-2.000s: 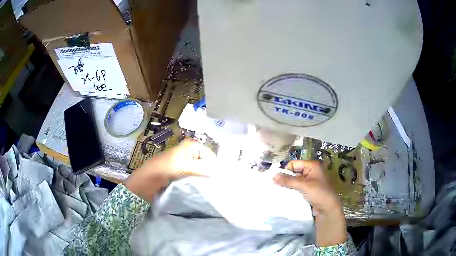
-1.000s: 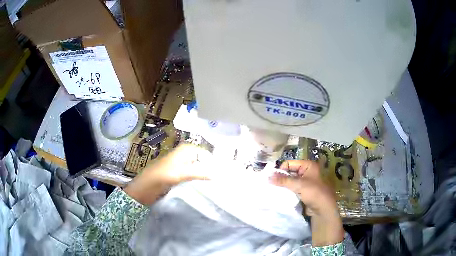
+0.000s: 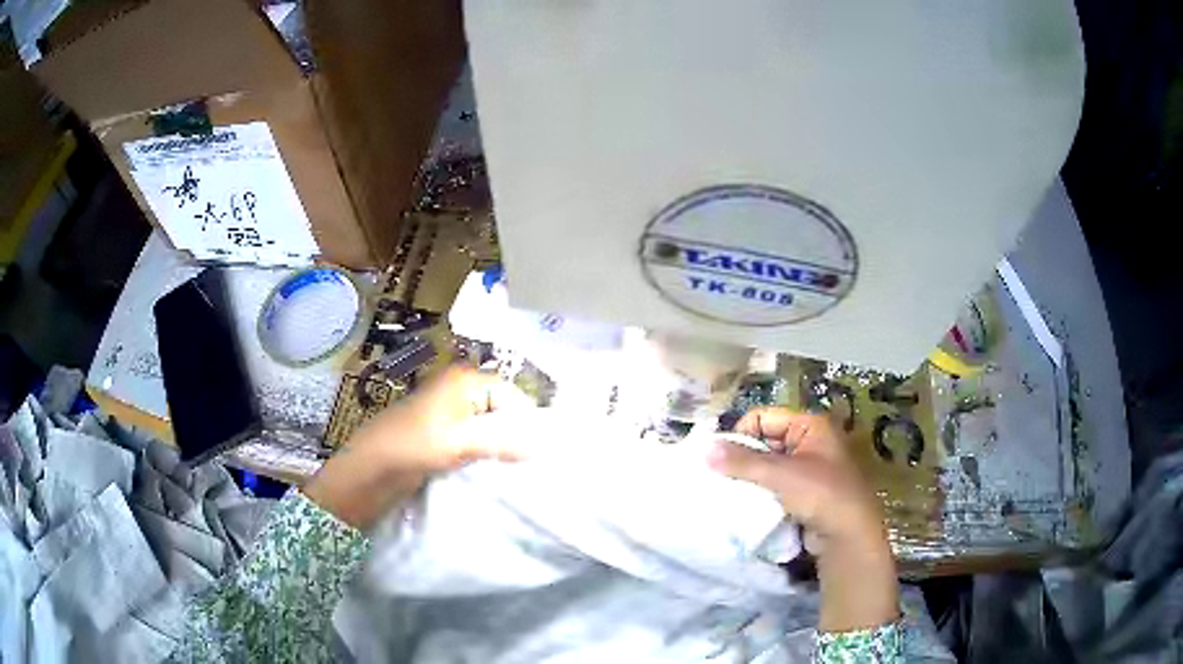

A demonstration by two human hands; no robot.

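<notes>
A white to light grey garment (image 3: 610,519) lies in front of me, its far edge at the cream machine (image 3: 778,117) marked TAKING TK-808. My left hand (image 3: 448,428) is at the garment's left edge, fingers bent onto the cloth in bright glare. My right hand (image 3: 804,474) pinches the garment's right edge between thumb and fingers. The machine's small metal head (image 3: 694,389) is just beyond the cloth, between my hands. Glare hides the cloth edge and the left fingertips in part.
A brown cardboard box (image 3: 350,143) stands at back left. A black phone (image 3: 205,370) and a pale tape roll (image 3: 311,318) lie on the left of the table. A yellow tape roll (image 3: 963,350) and a white strip (image 3: 1031,311) lie at right. Grey-white cloth (image 3: 78,519) is heaped at far left.
My left hand has shifted slightly left and toward me. The garment's folds have changed, and a corner now hangs below my right hand. My right hand remains on the cloth edge.
</notes>
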